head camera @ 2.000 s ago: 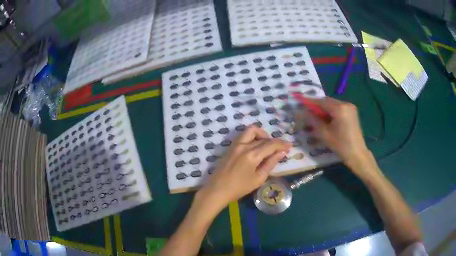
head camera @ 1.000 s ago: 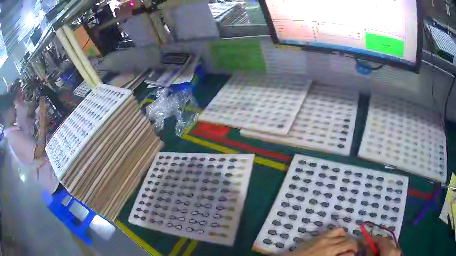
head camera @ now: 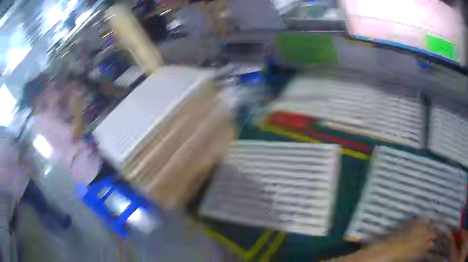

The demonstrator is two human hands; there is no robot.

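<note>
The view is strongly blurred. The main white component tray lies at the lower right, its components smeared into dark rows. My left hand is over its front part, cut off by the bottom edge; its fingers are too blurred to read. My right hand is at the bottom right corner, mostly out of the picture, with a bit of red beside it. Whether it grips the red probe cannot be told. The round fixture is not in view.
A smaller component tray lies left of the main one. A tall tray stack stands further left. More trays lie behind, below a monitor. A blue plastic frame is near the floor. Blurred people are at far left.
The camera has swung to the left and blurred, so the trays and both hands now sit further right in the picture. The round fixture and notes, seen earliest, are out of view.
</note>
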